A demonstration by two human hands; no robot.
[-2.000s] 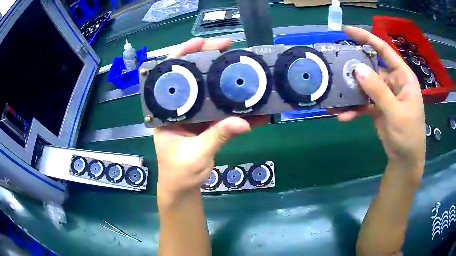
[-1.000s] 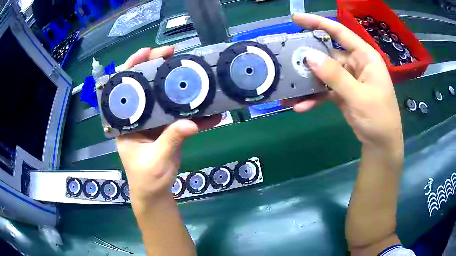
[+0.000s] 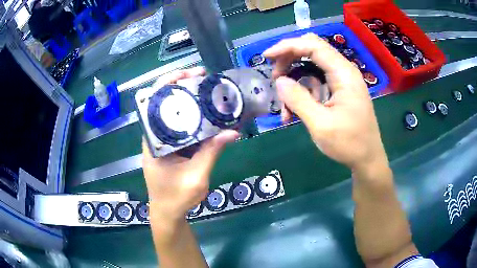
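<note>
My left hand (image 3: 180, 170) grips the left part of a grey fixture plate (image 3: 143, 99), held tilted above the bench. Two black-rimmed discs (image 3: 178, 114) with white arcs sit on it. To their right is a bare seat (image 3: 256, 90); the plate's right end is blurred and partly hidden by my right fingers. My right hand (image 3: 334, 118) is curled beside that end, around a black-rimmed disc part (image 3: 308, 70), partly covered by thumb and fingers. Below, a filled plate (image 3: 280, 192) lies on the green bench, its left part hidden by my left wrist.
A white tray (image 3: 52, 209) at left bears another filled plate. A blue bin (image 3: 384, 65) and red bin (image 3: 410, 81) hold discs. Loose discs (image 3: 410, 120) and white arcs (image 3: 463, 209) lie right. A metal post (image 3: 206, 34), two bottles and a dark-windowed machine (image 3: 26, 125) also show.
My right hand has come off the plate's right seat and curls around a disc. The third disc no longer shows on the plate. The plate has tilted right end away, and more of the blue bin shows.
</note>
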